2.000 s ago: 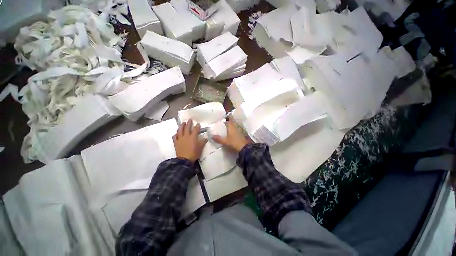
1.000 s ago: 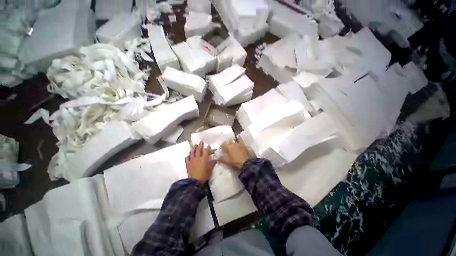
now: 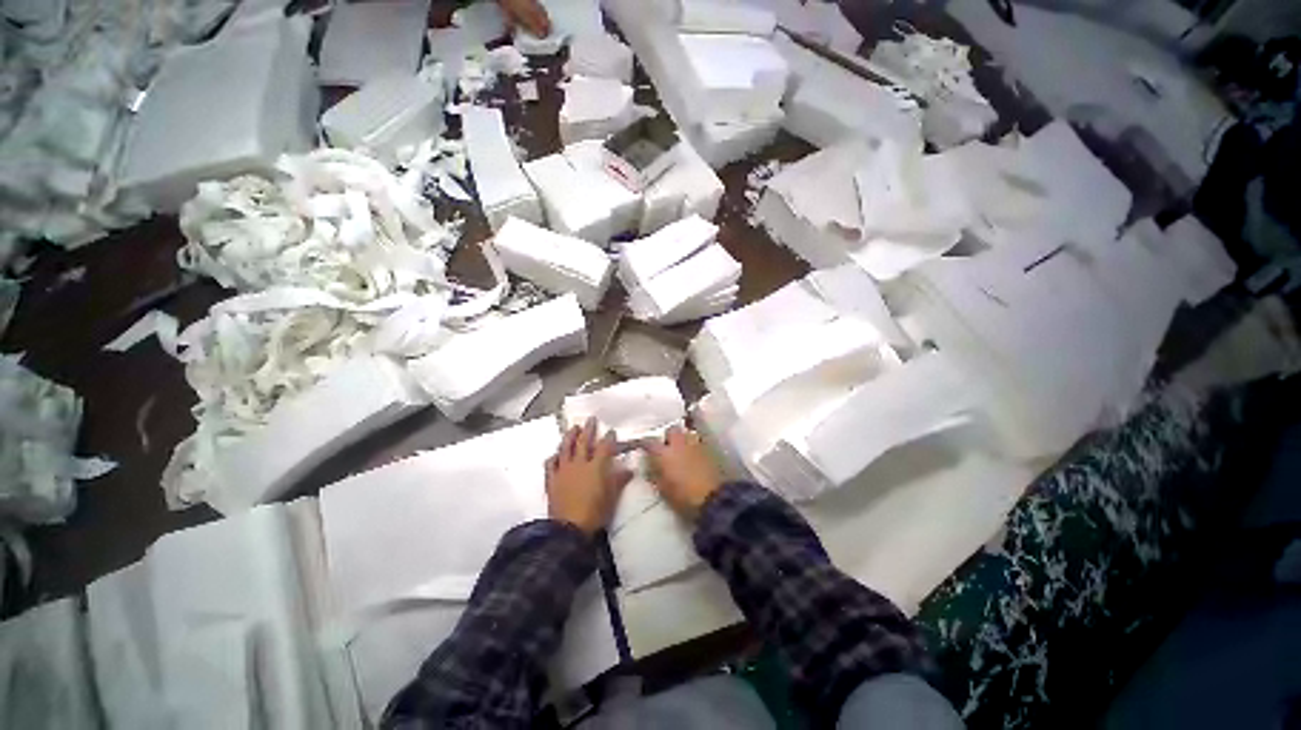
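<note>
A column of small white cut pieces (image 3: 652,536) lies before me, right of the large white cut panels (image 3: 428,499). My left hand (image 3: 584,481) rests with fingers spread on the left edge of this column, just below the farthest small stack (image 3: 624,407). My right hand (image 3: 685,471) lies on the column's right side, fingertips pointing towards my left hand. The hands are a short gap apart. Whether the fingers pinch a layer is too small to tell.
Cream-white strips (image 3: 307,243) lie tangled at left, with curved band stacks (image 3: 500,357) beside them. Block stacks (image 3: 685,271) stand beyond my hands. Overlapping large parts (image 3: 1027,300) lie at right. Another person's hand (image 3: 525,16) shows at the top edge. White scraps (image 3: 1056,556) litter the green floor.
The view has shifted, so the table's things appear lower and more of the far side shows. My right hand has flattened and moved slightly away from my left. Another person's hand has appeared at the top.
</note>
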